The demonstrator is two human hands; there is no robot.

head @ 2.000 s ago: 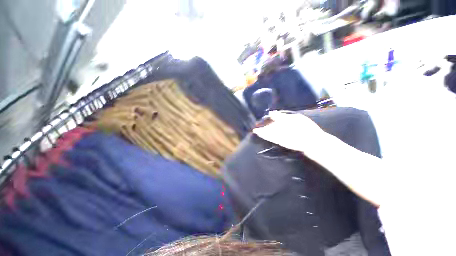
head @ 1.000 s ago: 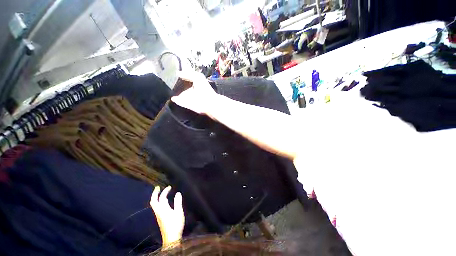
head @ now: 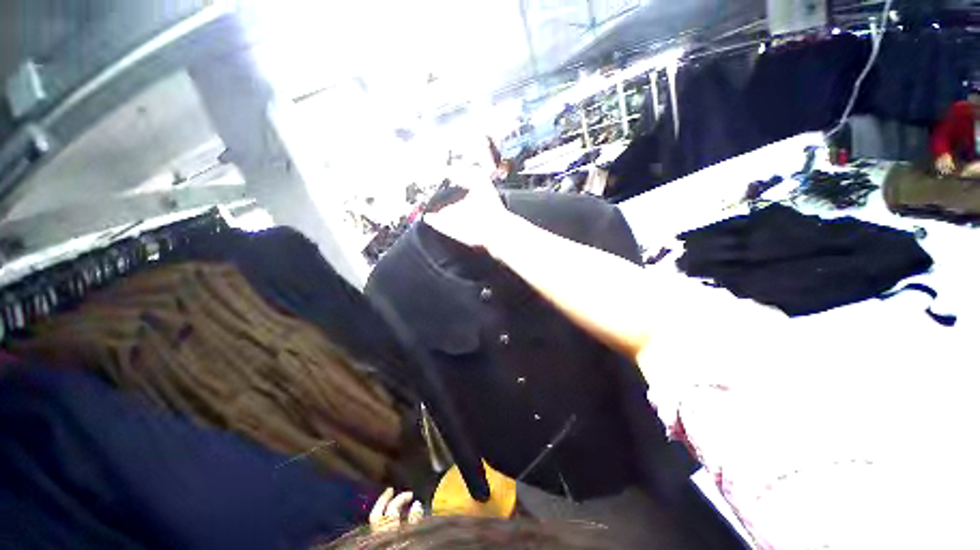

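A dark button-front jacket (head: 505, 365) hangs upright in front of me, with a row of small shiny buttons down its front. My right hand (head: 464, 215) is closed at its collar and holds it up; glare blurs the fingers and whatever hanger part is there. My left hand (head: 395, 509) shows only as a few fingertips at the bottom edge, beside the sleeve end; hair hides the rest, so its grip cannot be told. A yellow-orange round thing (head: 473, 492) lies behind the sleeve end.
At left, a rail carries brown garments (head: 215, 355) and navy garments (head: 118, 462). At right, a white table (head: 860, 355) bears a black garment (head: 801, 256), a dark curved strap (head: 937, 305) and a brown pile (head: 933, 191). A person's red sleeve (head: 954, 134) shows far right.
The view has turned right, showing more table and the person in red. The jacket, still held at the collar, sits slightly further right. My left hand has dropped lower, mostly out of sight.
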